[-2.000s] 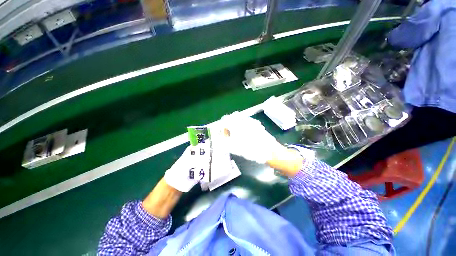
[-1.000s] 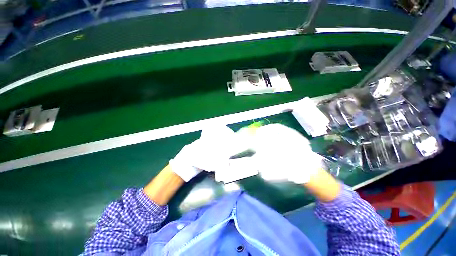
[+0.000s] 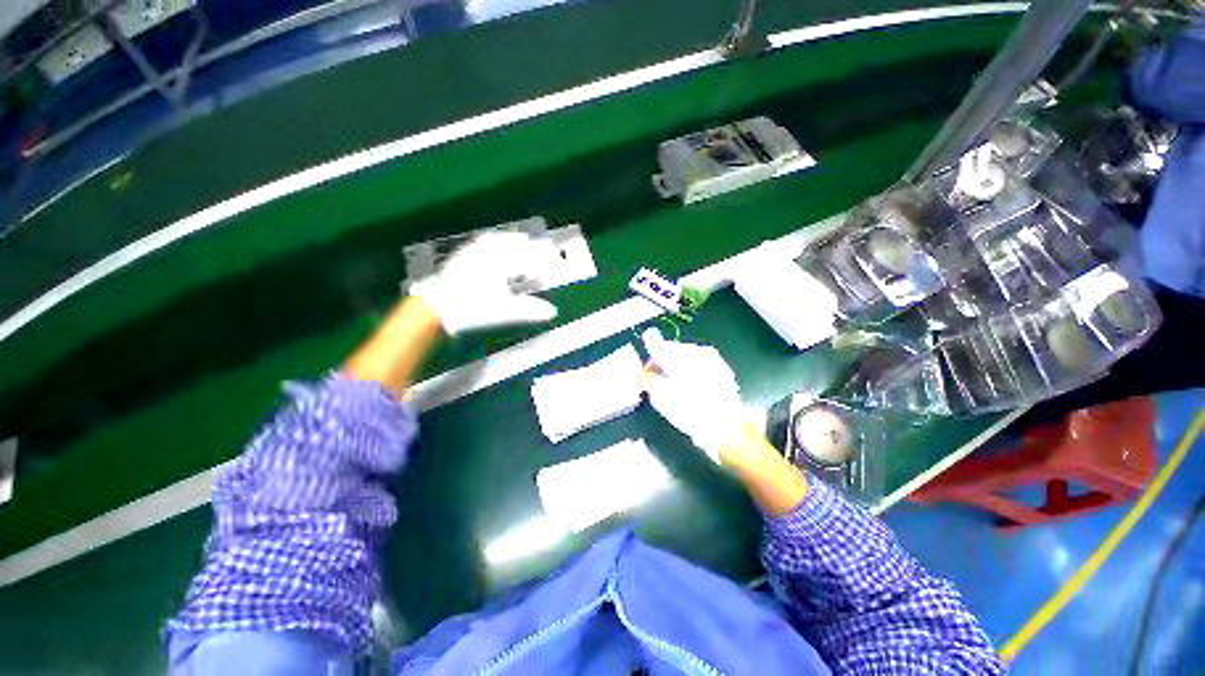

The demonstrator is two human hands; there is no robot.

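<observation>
My left hand (image 3: 492, 281), in a white glove, is over a product pack (image 3: 571, 256) on the belt; its fingers hide part of the pack, and I cannot tell if it grips it. My right hand (image 3: 698, 394), also gloved, is at the right end of a white sheet pile (image 3: 585, 395); its fingertips are partly hidden. A second white sheet pile (image 3: 603, 486) lies nearer my body. A small green-and-white printed piece (image 3: 667, 292) lies at the rail, just above my right hand. A clear pack with a round disc (image 3: 826, 433) lies right of my right hand.
Another pack (image 3: 733, 159) lies farther along the green belt. A thicker white leaflet stack (image 3: 789, 296) sits beside heaped clear packs (image 3: 1011, 291) at right. A metal post (image 3: 998, 90) rises behind them. A red stool (image 3: 1057, 462) and a person's blue sleeve (image 3: 1173, 198) are at right.
My left hand has moved from the bench up over the belt. My hands have parted. Two white piles and the green-and-white piece now show on the bench, and a clear pack shows near my right wrist.
</observation>
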